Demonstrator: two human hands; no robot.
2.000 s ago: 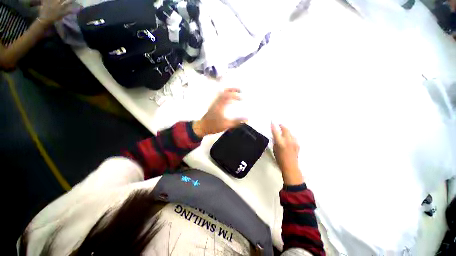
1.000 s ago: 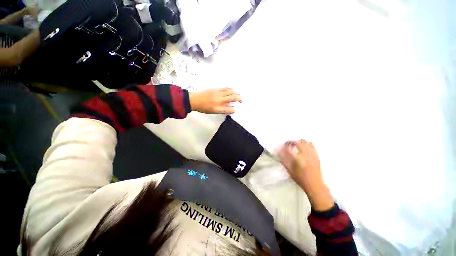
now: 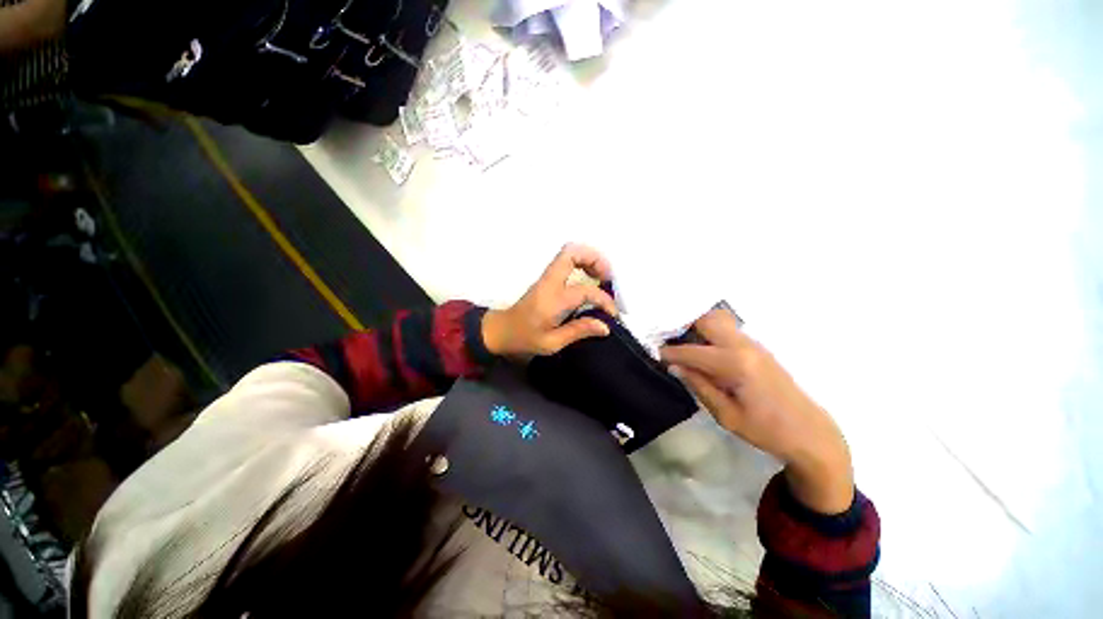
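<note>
A small black pouch with a white logo at its lower corner is held tilted just above the table's near edge. Its top edge is open, and a white patch shows in the opening. My left hand grips the pouch's upper left end, thumb on the near side and fingers over the edge. My right hand pinches the right end of the opening. A short dark piece with a pale corner sticks up behind its fingers; I cannot tell what it is.
Larger black bags with metal hooks are heaped at the upper left. Small white printed packets lie loose beside them on the white table. A crumpled pale sheet lies at the top. Part of another person's arm shows at the upper left.
The pouch, lying closed-looking on the table before, is now lifted, tilted and open. Both hands have come in and taken hold of it. The view has shifted, with the packets nearer the top.
</note>
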